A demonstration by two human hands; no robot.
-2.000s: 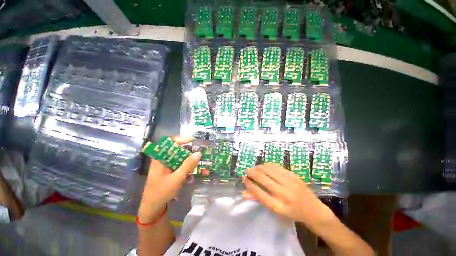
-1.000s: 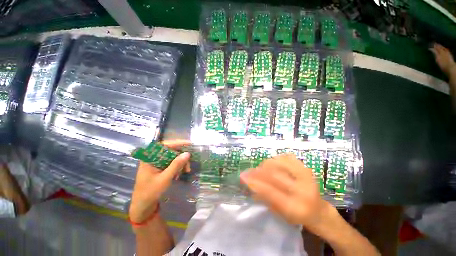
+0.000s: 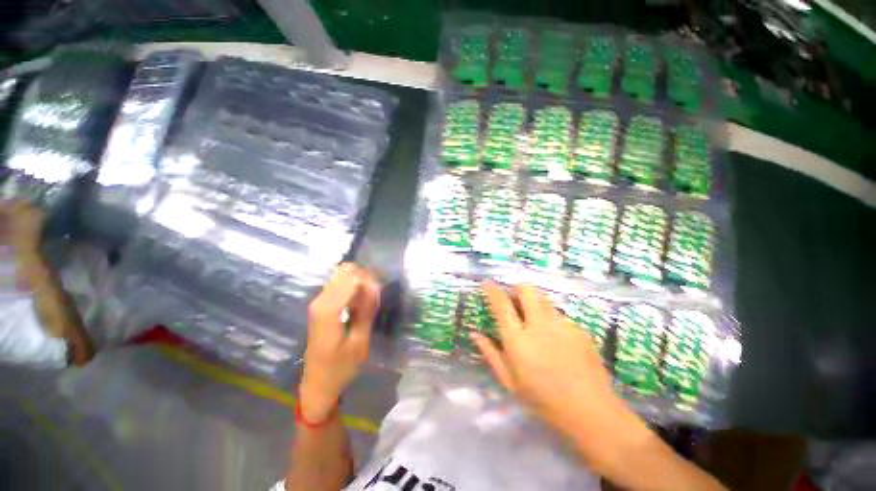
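Observation:
A clear blister tray [image 3: 722, 206] lies in front of me with four rows of green circuit boards [image 3: 592, 230]. My left hand [image 3: 338, 336] is beside the tray's lower left side with its fingers curled; no green board shows in it, and blur hides whether it holds anything. My right hand [image 3: 543, 355] is over the bottom row, fingers spread, covering part of the second and third pockets. Its fingertips touch or hover at a board there; which one I cannot tell.
Stacked empty blister trays [image 3: 279, 163] lie to the left, with a narrow pale tray [image 3: 142, 120] beyond. A neighbour's tray [image 3: 58, 120] and arm [image 3: 48, 288] are at far left. A dark heap of parts [image 3: 759, 38] lies beyond a pale rail [image 3: 802, 165]. A metal post [image 3: 300, 31] stands behind.
The green board seen in my left hand is gone from view, and that hand's fingers have curled. My right hand's fingers have spread over the bottom row. The whole view has shifted, so the trays appear further right.

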